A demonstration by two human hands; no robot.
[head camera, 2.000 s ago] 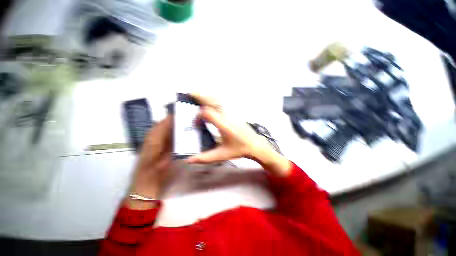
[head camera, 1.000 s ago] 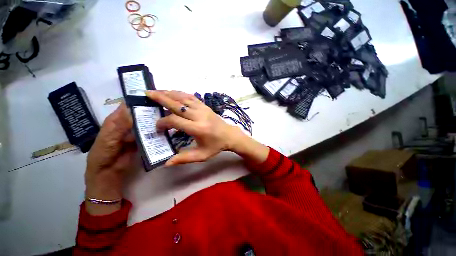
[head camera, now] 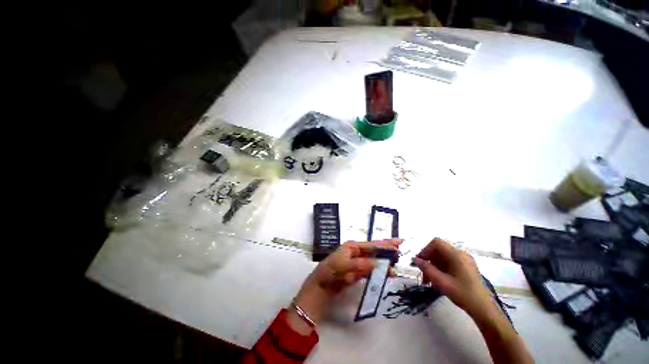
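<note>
My left hand holds a barcode card, black-edged with a white panel, pointing down towards me. My right hand is just right of it with fingertips pinched; a thin string seems to be between them, too small to be sure. A stack of black text cards lies left of centre. The barcode card stack lies behind my left hand. Tangled black tag strings lie on the table below and between my hands.
A heap of finished tags lies at right beside a drink cup. A phone stands in a green tape roll. Rubber bands lie mid-table. Clear bags lie at left, a flat bag at the back.
The view has lifted and shows more table. The barcode card stack now lies on the table, with one card in my left hand. My right hand has moved off the cards to the string side.
</note>
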